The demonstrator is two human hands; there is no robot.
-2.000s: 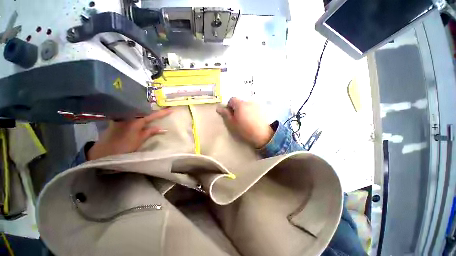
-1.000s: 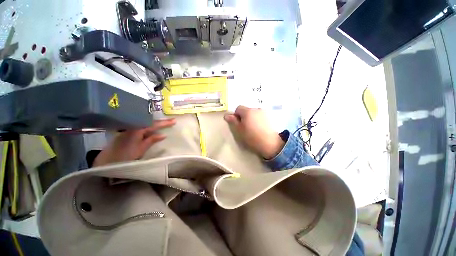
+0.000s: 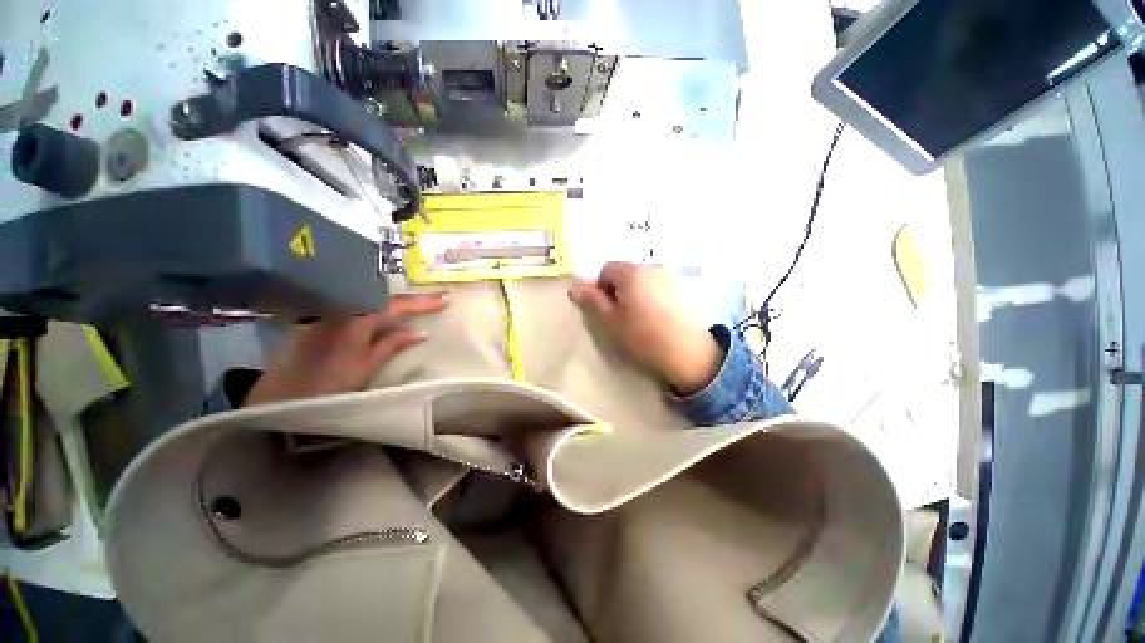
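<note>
The large beige bag body [image 3: 703, 565] fills the lower view, its wide mouth towards me and zips showing inside. Its far end lies flat up to the yellow clamp frame [image 3: 487, 206], with a yellow binding tape [image 3: 511, 329] along the middle. My left hand [image 3: 345, 349] rests on the fabric left of the tape, fingers spread, partly hidden by the bag's rim. My right hand [image 3: 647, 323] rests on the fabric's right side near the frame's corner, fingers bent; nothing is seen held in it. The frame sits beside the sewing machine head [image 3: 188, 251].
The control screen [image 3: 979, 69] is at the upper right. A dark cord [image 3: 810, 232], thread snips [image 3: 801, 373] and a yellow oblong piece [image 3: 909, 265] lie on the white table at the right. Beige pieces with yellow edges [image 3: 75, 371] are at the far left.
The whole view has shifted slightly. Both hands and the bag body keep nearly the same places against the yellow frame.
</note>
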